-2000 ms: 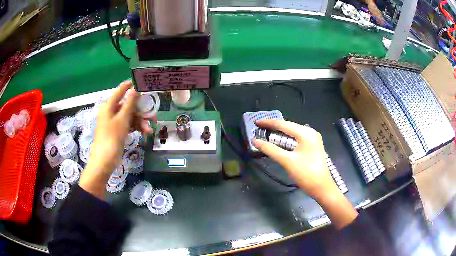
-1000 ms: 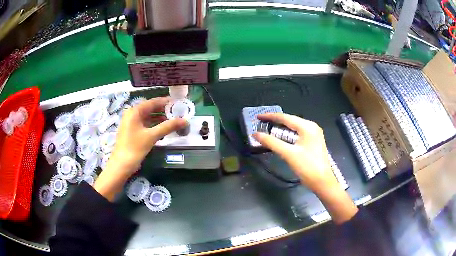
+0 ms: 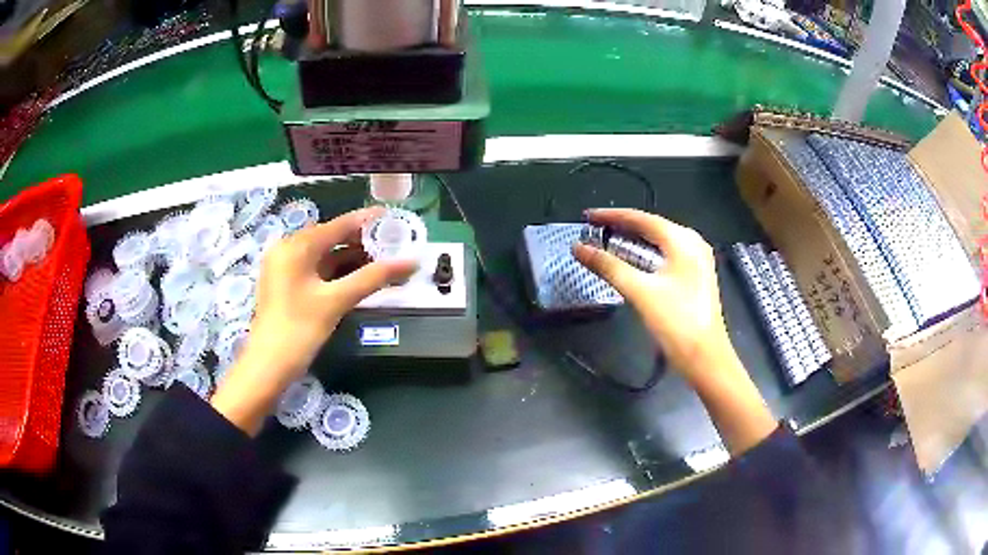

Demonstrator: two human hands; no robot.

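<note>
My left hand holds a clear-white toothed wheel by its edge, over the silver plate of the pneumatic press. The pale ram is just behind and above the wheel. The centre post is hidden under the wheel and fingers. My right hand holds a short stack of bearings between thumb and fingers, above the right edge of the grey ribbed box. More toothed wheels lie heaped left of the press.
A red basket stands at far left. Bearing stacks lie beside an open carton of silver stacks at right. A black cable curves near the ribbed box. A green conveyor belt runs behind.
My left hand has moved from the heap to the press plate with a toothed wheel. My right hand has shifted slightly up and right, still holding the bearings.
</note>
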